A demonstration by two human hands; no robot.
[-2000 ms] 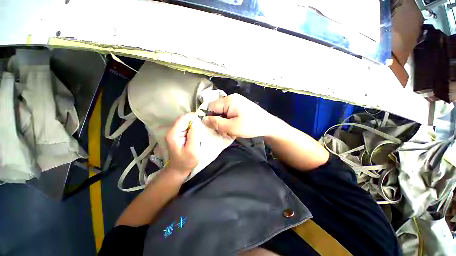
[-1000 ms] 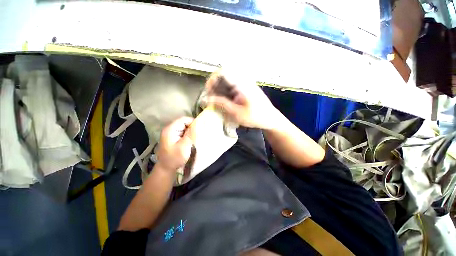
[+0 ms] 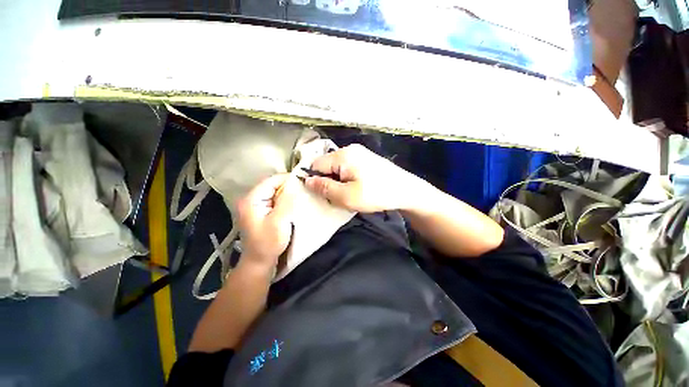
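A beige fabric piece [image 3: 245,155] lies over my lap below the table edge, with narrow straps [image 3: 210,266] hanging at its left. My left hand [image 3: 264,219] pinches the fabric near its middle, with a bit of yellow at the fingertips. My right hand [image 3: 355,178] is closed around small dark thread snips [image 3: 308,173], mostly hidden in the fist, with the tip at the gathered fabric between my hands. The two hands are close together.
A white table edge [image 3: 325,87] with a worn yellowish rim runs across above my hands. Beige pieces [image 3: 72,196] hang at the left. A tangle of beige straps and fabric [image 3: 574,234] is at the right. My dark grey apron [image 3: 347,302] covers my lap.
My right hand was raised and blurred a second ago, with yellow stretched between the hands. It is now back down at the fabric beside my left hand.
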